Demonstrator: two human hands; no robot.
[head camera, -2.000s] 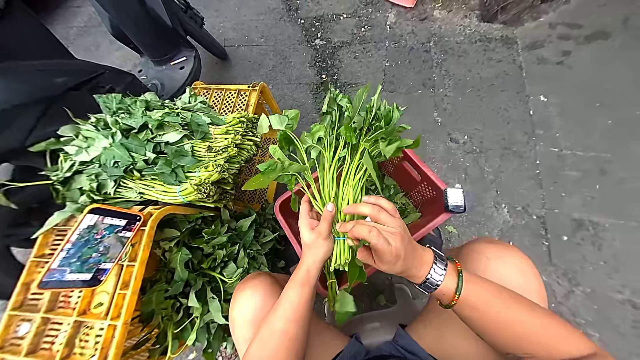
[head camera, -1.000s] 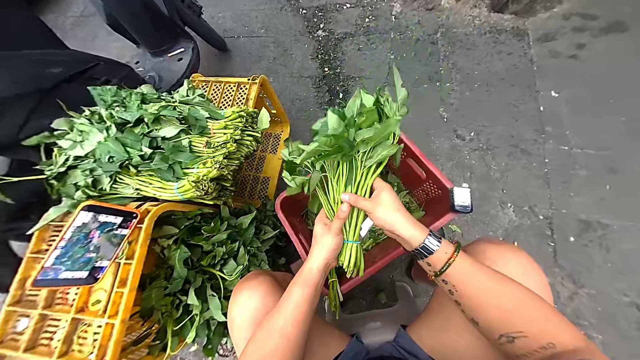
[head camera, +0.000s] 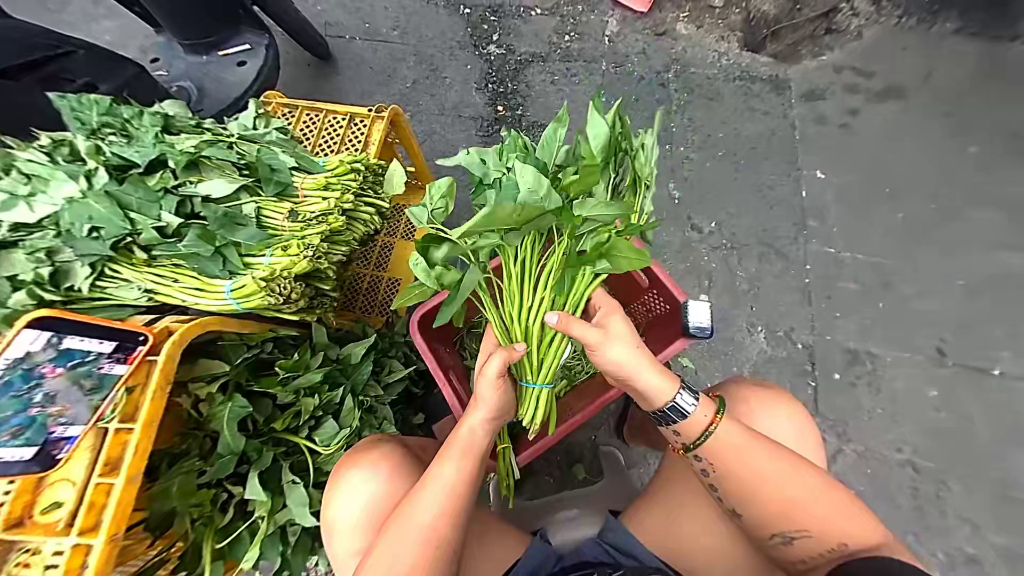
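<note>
My left hand (head camera: 495, 384) and my right hand (head camera: 608, 344) hold a bunch of leafy water spinach (head camera: 532, 308) between them, leaves pointing away from me and cut stems toward me. A blue band (head camera: 536, 385) circles its stems near the cut ends. Both thumbs press on the front of the stems; the other fingers are largely hidden behind. Below the bunch is a red plastic basket (head camera: 552, 432) with loose greens inside. A smaller clump of stems with a yellowish band (head camera: 505, 460) hangs by the basket's near rim, under my left wrist.
Banded bunches of greens (head camera: 184, 216) lie piled at the left on yellow plastic crates (head camera: 384, 264). Loose leafy greens (head camera: 280, 440) fill the space beside my left knee. A phone in an orange case (head camera: 60, 392) rests on the near crate. A small device (head camera: 698, 318) sits at the basket's right corner.
Two seconds ago my right fingers were at the band; now both hands grip the stems above it. The leaves, gathered closer one second ago, are now spread wider.
</note>
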